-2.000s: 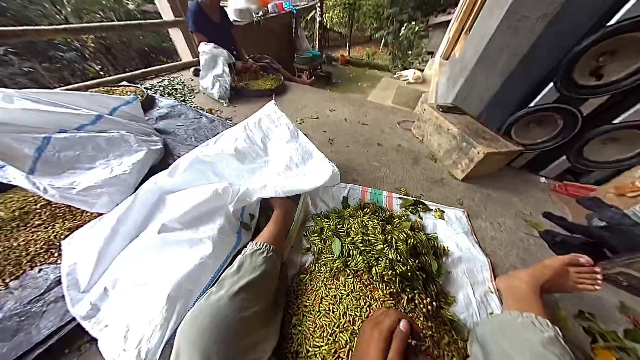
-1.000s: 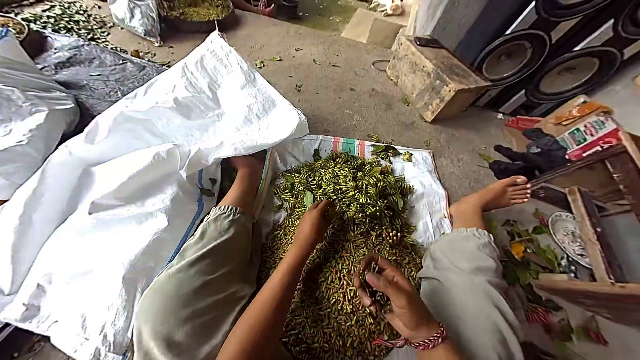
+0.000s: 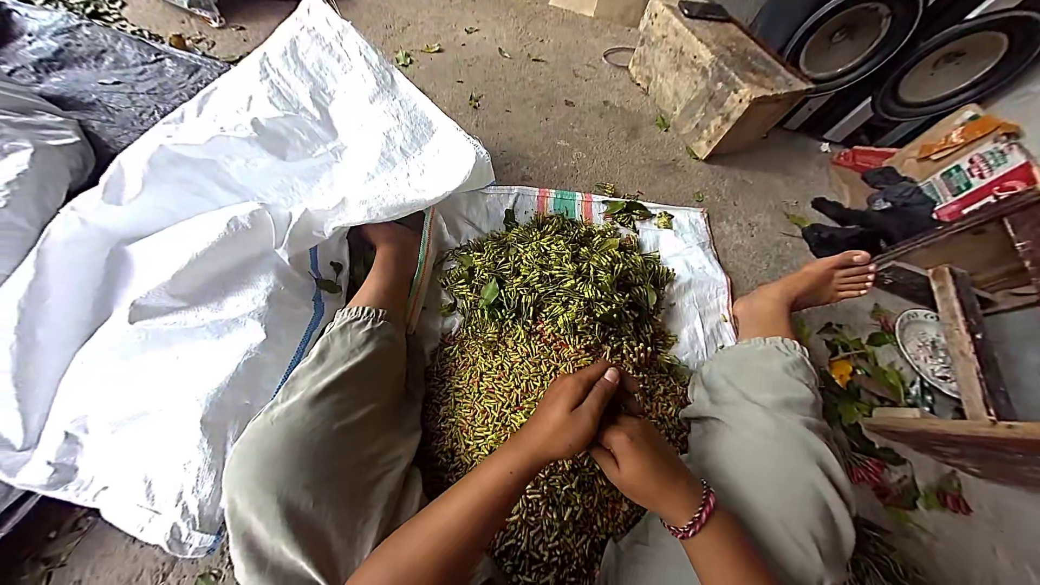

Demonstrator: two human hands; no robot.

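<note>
Between my legs, a white woven sack [image 3: 691, 284] lies flat under a heap of clove buds. At its far end are green clove clusters [image 3: 552, 268] on stems, with a few leaves; nearer me lie loose clove buds [image 3: 487, 382], yellow-green and reddish. My left hand [image 3: 573, 410] and my right hand [image 3: 642, 459], with a braided bracelet at the wrist, meet above the loose buds. Their fingers are drawn together around what looks like a small clove cluster [image 3: 630, 357], mostly hidden by them. Which hand grips it is hard to see.
A large white sack [image 3: 179, 268] spreads over the left side, beside my leg. Ahead on the concrete stands a wooden block [image 3: 707, 77] with a dark flat object on it. Speakers [image 3: 845, 49], black cloth [image 3: 853, 223], a plate [image 3: 926, 349] and a wooden frame [image 3: 959, 341] are at right.
My left hand has come away from the green clusters, where it was a second ago, and now meets my right hand over the loose buds. The view has tilted down since the first frame.
</note>
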